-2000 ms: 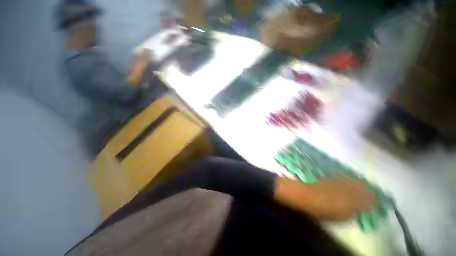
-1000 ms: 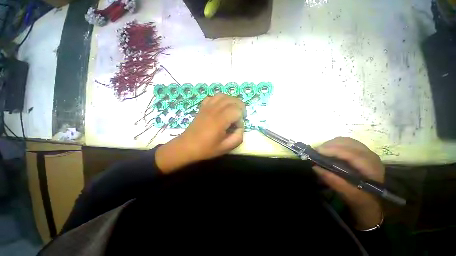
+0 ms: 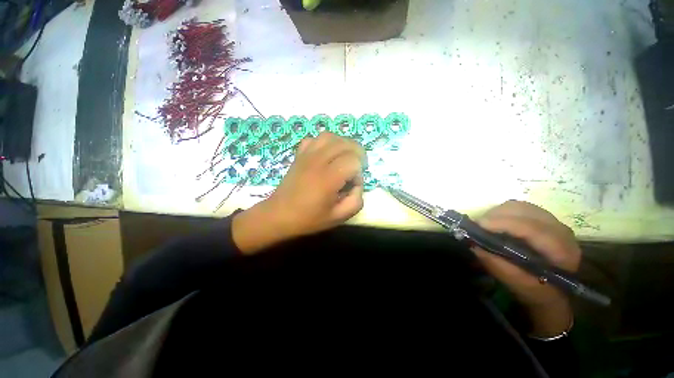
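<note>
A panel of round green circuit boards (image 3: 321,125) lies flat on the bench in front of me. Thin dark lead wires (image 3: 210,177) stick out from its left side. My left hand (image 3: 321,181) rests over the panel's middle with fingers curled; whether it pinches a wire is hidden. My right hand (image 3: 528,247) holds a soldering iron (image 3: 510,255) by its black handle. The iron's tip points at the panel's lower right edge, close to the left fingertips; glare hides whether it touches. A loose pile of red lead wires (image 3: 196,85) lies left of and beyond the panel.
A bundle of red wires with white ends (image 3: 159,10) is at the far left. A brown bin (image 3: 347,22) stands at the back. A dark strip (image 3: 105,96) crosses the white bench (image 3: 473,140) at left. A tan carton (image 3: 92,273) is below the left edge. A black object (image 3: 658,125) is at right.
The view was swung left toward another person two seconds ago and now faces the panel. Since one second ago both hands and the iron have kept nearly the same pose over the panel.
</note>
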